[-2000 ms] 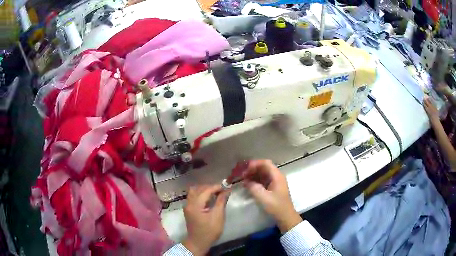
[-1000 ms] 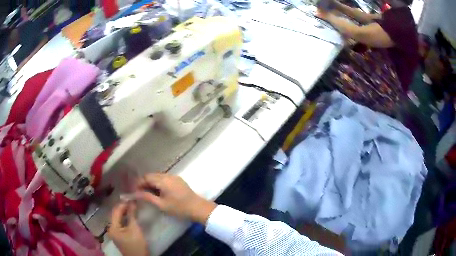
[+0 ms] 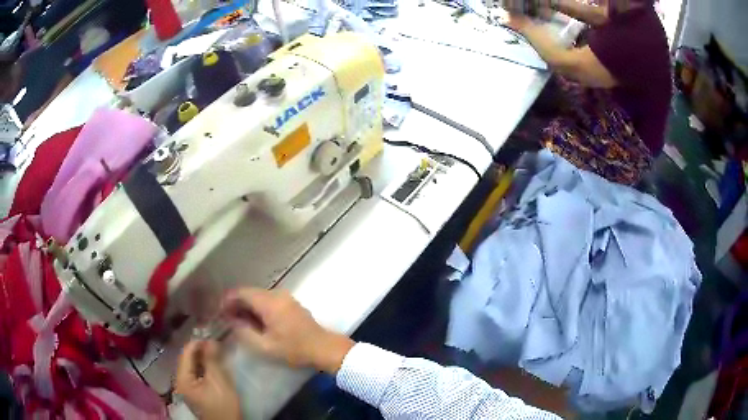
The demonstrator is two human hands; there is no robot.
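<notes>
My left hand is at the front edge of the machine bed, its fingertips pinched on a small silvery fitting. My right hand is just right of it, with thumb and fingers closed around a small tool that is mostly hidden and blurred. The hands nearly touch, below the arm of the white JACK sewing machine. A red strip hangs along the underside of the machine arm. The needle area is left of my hands.
A red-and-pink heap of cut pieces lies left of the machine. Pink fabric and thread cones are behind it. Light blue pieces are piled at right, below the table edge. A person in a dark top is at upper right.
The view has swung right, so the machine and my hands appear further left and the blue pile and the other person show more. My hands stay close together at the small fitting.
</notes>
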